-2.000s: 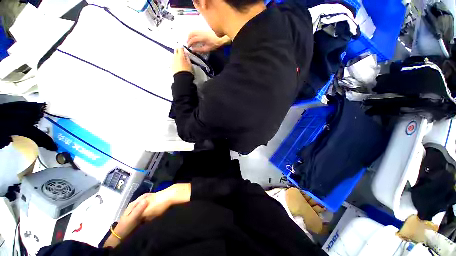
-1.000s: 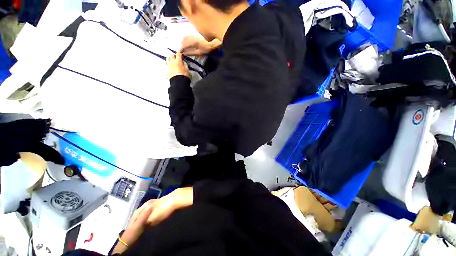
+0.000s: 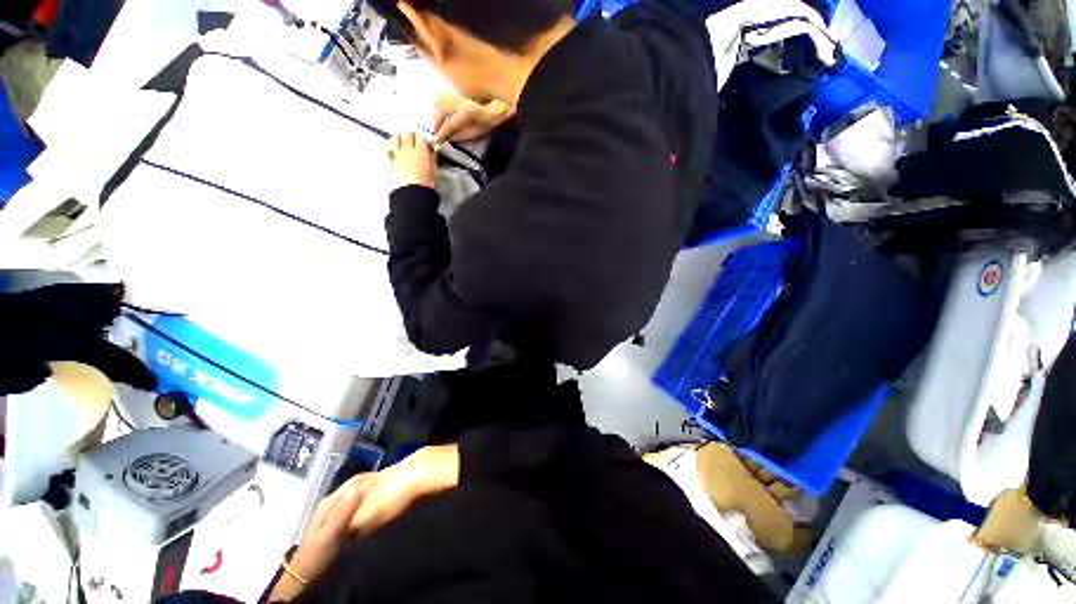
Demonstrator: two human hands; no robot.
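My left hand (image 3: 321, 533), with a yellow band at the wrist, and my right hand (image 3: 399, 488), from a black sleeve, are clasped together at the lower left. No object shows in them; some fingers are hidden. A large light panel (image 3: 271, 254) with thin dark lines and a dark edge lies over the table. Another person in black (image 3: 566, 201) bends over its far right end. That person's two hands (image 3: 415, 158) hold the panel's edge by a dark strip.
A sewing machine with a blue label (image 3: 210, 372) and a grey grille end (image 3: 161, 477) stands at left. A control panel (image 3: 292, 447) is beside my hands. Blue crates hold navy cloth (image 3: 814, 342) at right. Dark cloth (image 3: 53, 333) lies far left. Machine parts (image 3: 354, 53) stand at the far table.
The view has shifted a little. The other person's head and hands have moved slightly at the panel's edge. My hands stay clasped.
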